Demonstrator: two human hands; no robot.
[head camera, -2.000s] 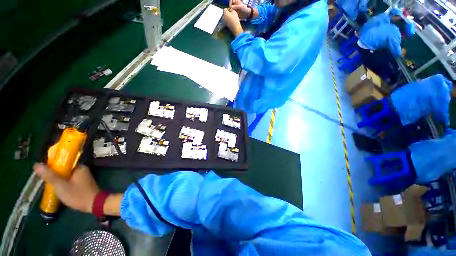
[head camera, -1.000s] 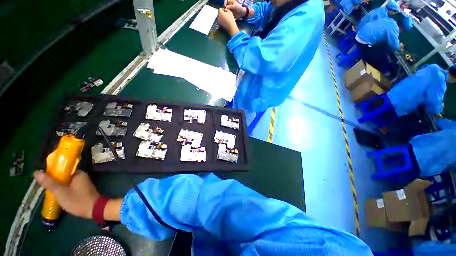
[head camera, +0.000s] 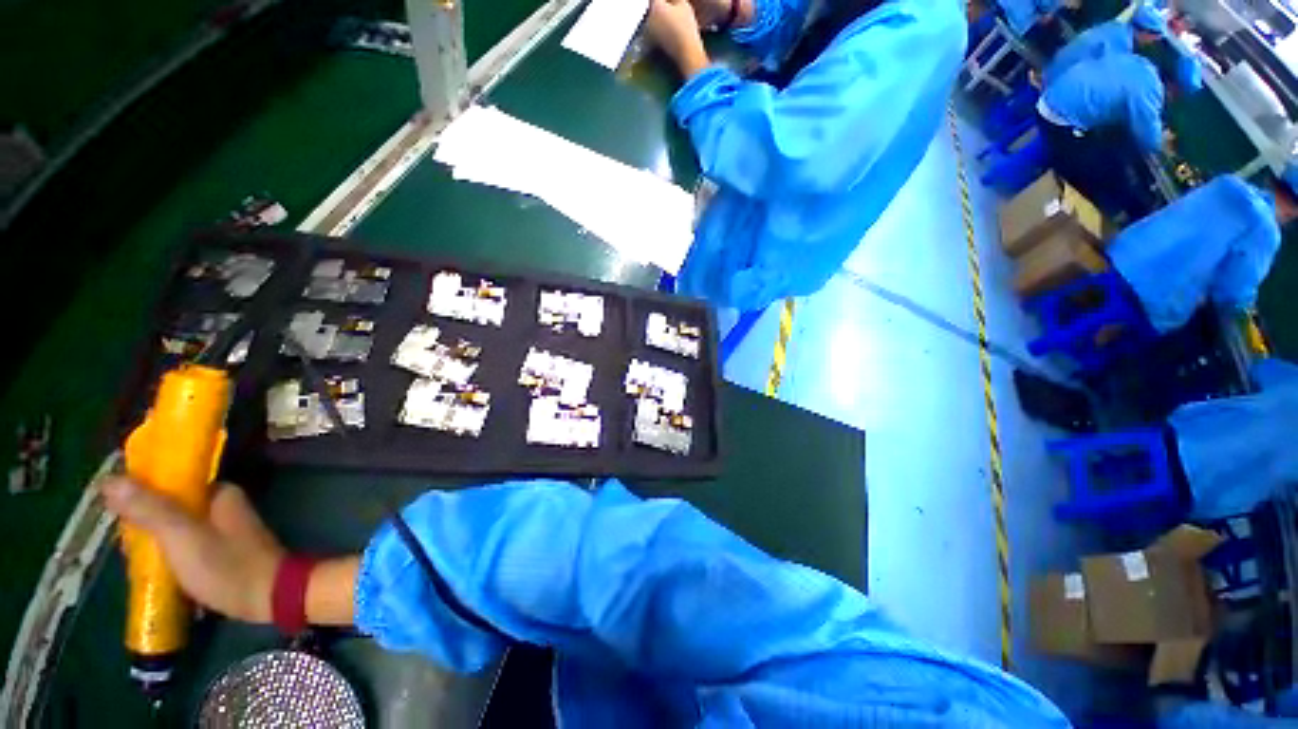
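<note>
My right hand (head camera: 214, 548) is closed around a yellow-orange electric screwdriver (head camera: 174, 456) at the left. Its black nose and thin bit point down, beside and above a round plate (head camera: 282, 694) densely dotted with tiny screws or holes, cut off by the bottom edge. The bit's exact height over the bench cannot be told. A black cord runs from the tool's top over the tray and my sleeve. A red band is on my wrist. A black compartment tray (head camera: 498, 459) holds several silver-white circuit-board modules (head camera: 444, 406) beyond my forearm. My left hand is out of view.
White paper sheets (head camera: 562, 185) lie beyond the tray. A person in a blue smock (head camera: 833, 157) works at the top. Loose modules (head camera: 32, 456) lie at the far left, past a pale rail (head camera: 363, 192) with an upright post (head camera: 439, 57). Cardboard boxes (head camera: 1146, 591) and blue stools stand right.
The view has shifted slightly. The screwdriver stands more upright, its nose slightly lower and further right, near the round plate. My hand keeps its hold. The neighbour's hands show nearer the top edge.
</note>
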